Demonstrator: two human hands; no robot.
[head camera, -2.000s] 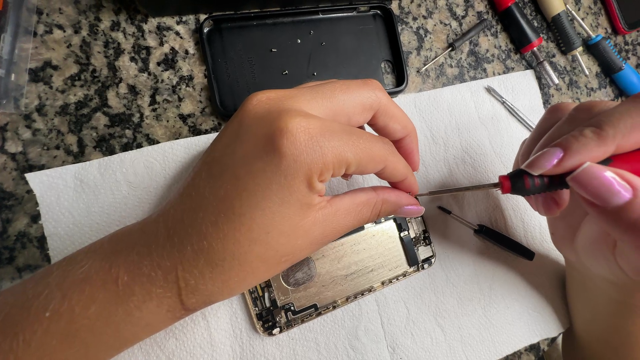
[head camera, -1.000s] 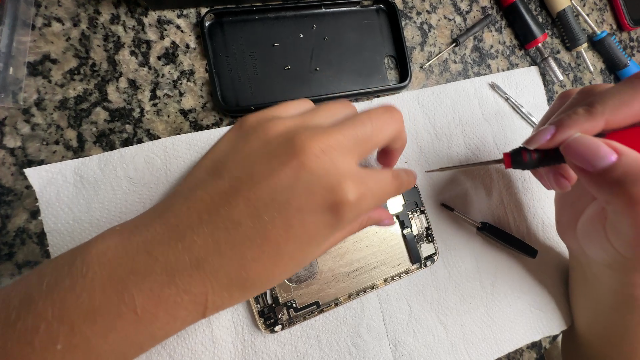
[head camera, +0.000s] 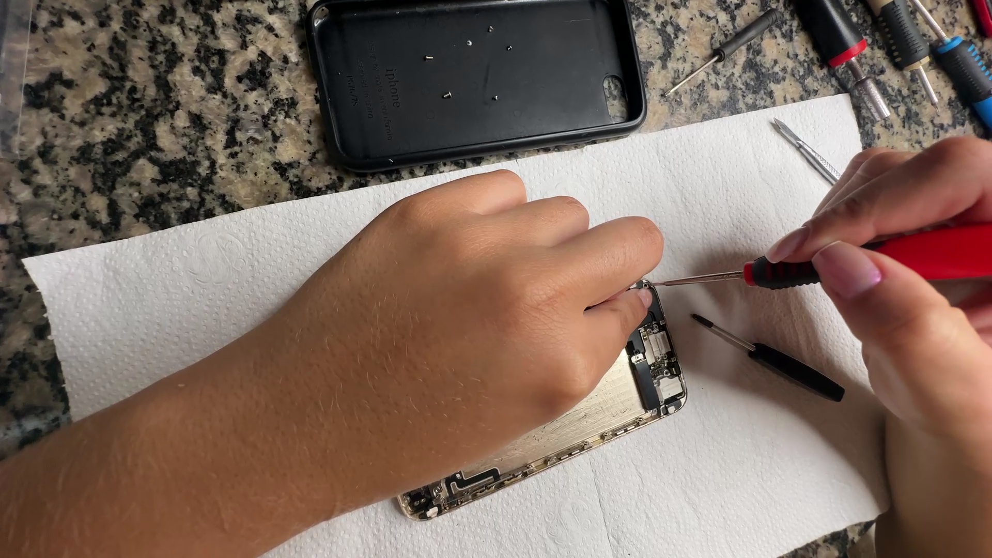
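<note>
An opened smartphone housing (head camera: 597, 407) lies tilted on a white paper towel (head camera: 744, 465), much of it under my left hand (head camera: 504, 302). The thumb and index finger of that hand meet at the housing's upper right corner; whether anything is pinched between them is hidden. My right hand (head camera: 899, 287) holds a precision screwdriver (head camera: 930, 252) with a red and black handle. Its thin shaft points left, and its tip is at that same corner, close to the left fingertips. Small screws (head camera: 447, 94) lie scattered inside a black phone case (head camera: 480, 77) above the towel.
A small black screwdriver (head camera: 798, 372) lies on the towel below the red one, and a metal pointed tool (head camera: 806, 151) lies near the towel's upper right. On the granite countertop (head camera: 155, 108) are another small screwdriver (head camera: 725, 50) and several larger-handled tools (head camera: 903, 43) at the upper right.
The red screwdriver's tip, apart from the phone a second ago, is now at its upper right corner. The left fingers have shifted to that corner.
</note>
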